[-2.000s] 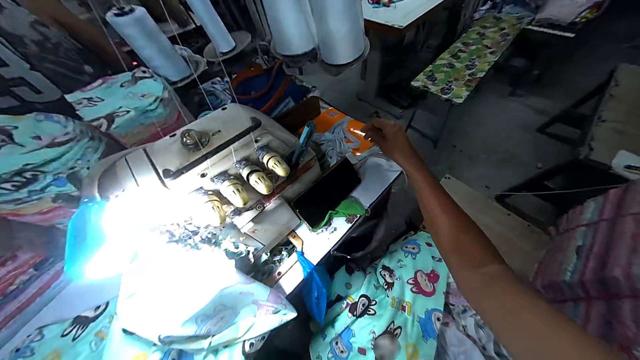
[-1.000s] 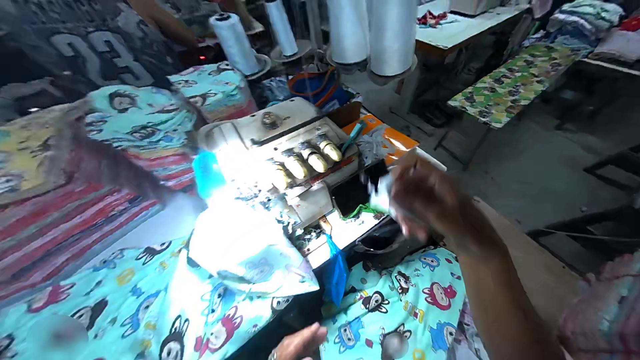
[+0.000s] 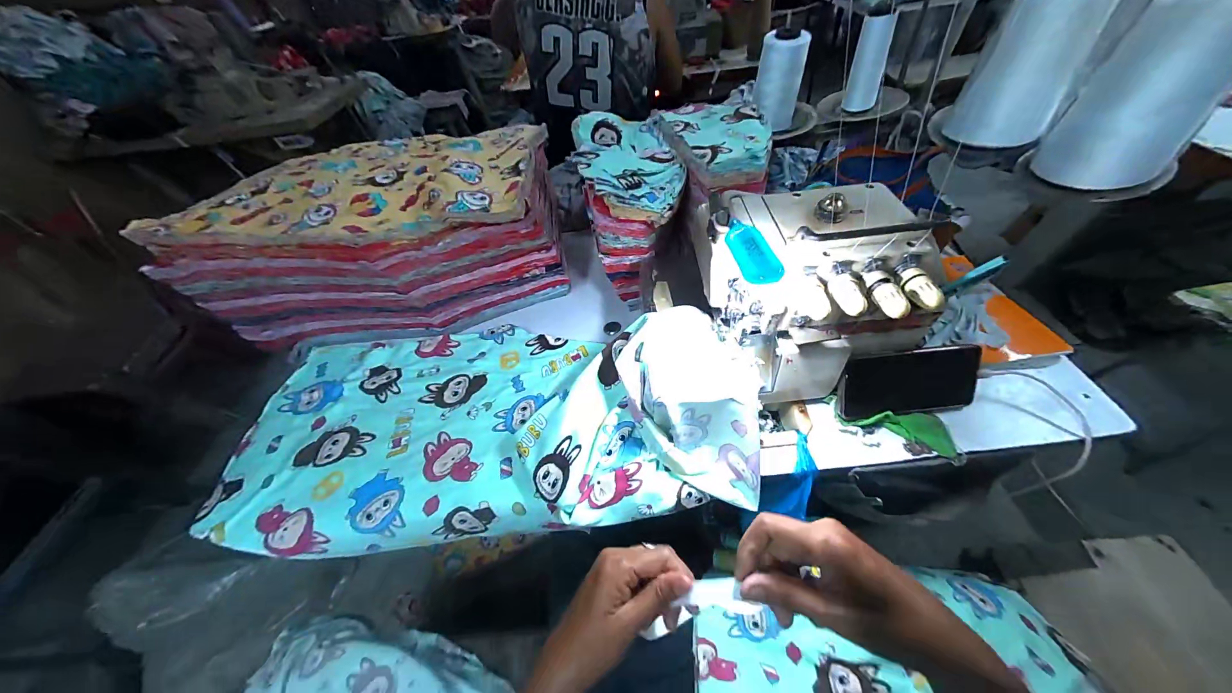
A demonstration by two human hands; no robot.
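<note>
Between my two hands, at the bottom centre, is a small white strip (image 3: 720,594). My left hand (image 3: 640,597) pinches its left end, where some of it hangs down, and my right hand (image 3: 804,577) pinches the other end. Below and beside my right hand lies turquoise cartoon-print fabric (image 3: 770,650). Beyond the hands, a printed turquoise fabric piece (image 3: 385,443) spreads over the table, its bunched right end against an overlock sewing machine (image 3: 828,231). The lamp glare hides detail around the needle area.
A tall stack of cut fabric (image 3: 356,260) stands at the left, with smaller stacks (image 3: 630,192) behind. Large thread cones (image 3: 1116,106) rise at the right. A black phone (image 3: 910,380) leans before the machine, near an orange packet (image 3: 1020,327). A person (image 3: 587,58) is at the back.
My right hand has moved from the orange packet to the front of the table and now holds the white strip with my left hand. The view has swung left.
</note>
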